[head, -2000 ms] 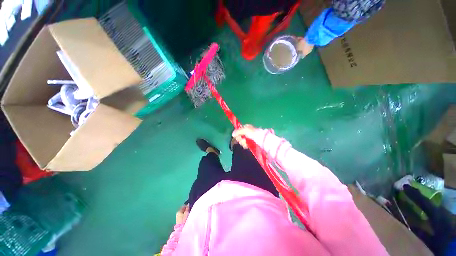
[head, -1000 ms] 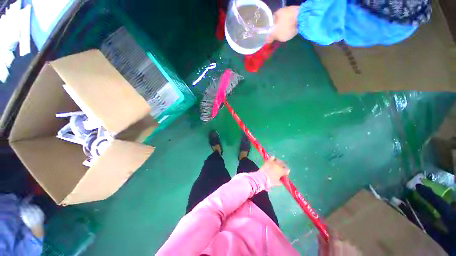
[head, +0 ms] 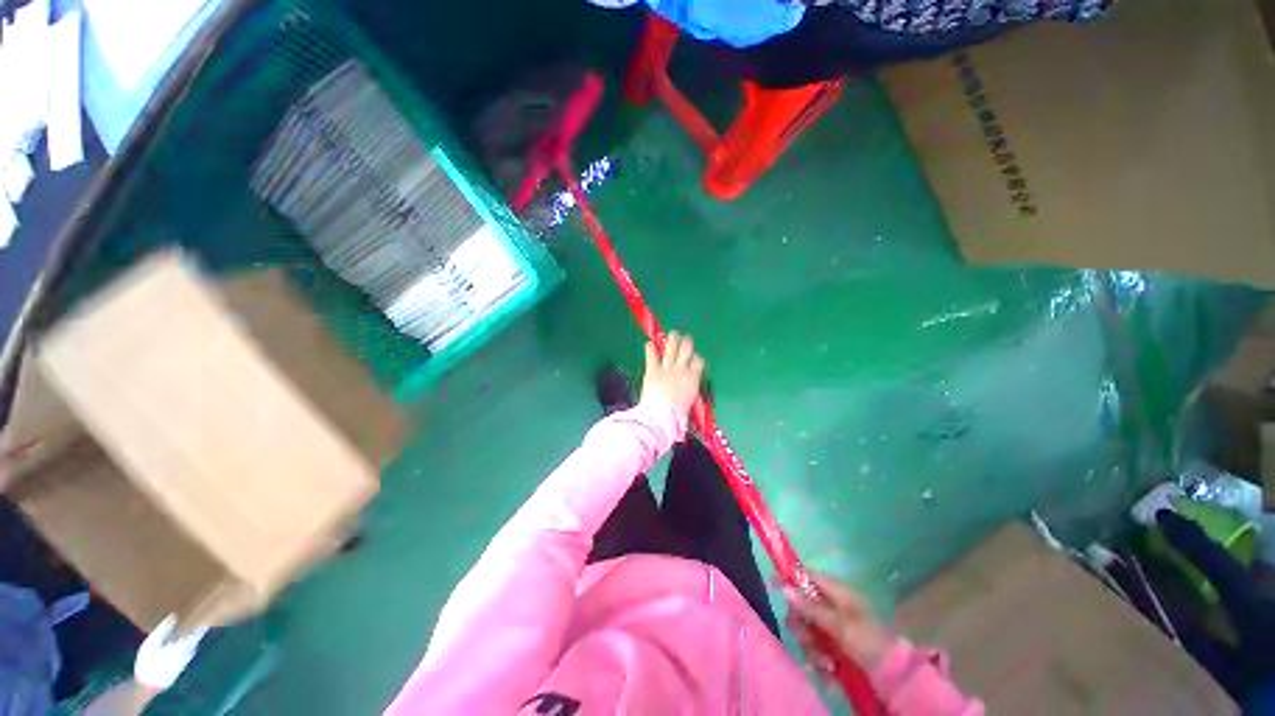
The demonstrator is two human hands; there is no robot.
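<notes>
The mop's red handle [head: 741, 487] runs from lower right up to its pink-red bar [head: 562, 140]. The bar lies between the green crate and the red stool, and the dark yarn head is hard to make out in shadow. My left hand [head: 674, 375] is closed around the middle of the handle. My right hand [head: 836, 625], slightly blurred, holds the handle lower down, near the bottom edge. The green floor [head: 895, 378] looks wet and shiny.
Green crate [head: 524, 273] with pale thin parts stands upper left. A tilted, blurred carton [head: 210, 434] is beside a person's white-gloved hand [head: 168, 655]. Red stool [head: 762, 133] and a seated person's blue sleeve are at the top. Cartons stand upper right [head: 1119, 154] and lower right [head: 1042, 616].
The mop head has moved up and left, away from me. My left hand has moved up and left; my right hand shows more clearly. The left carton has tilted. The translucent cup is out of view.
</notes>
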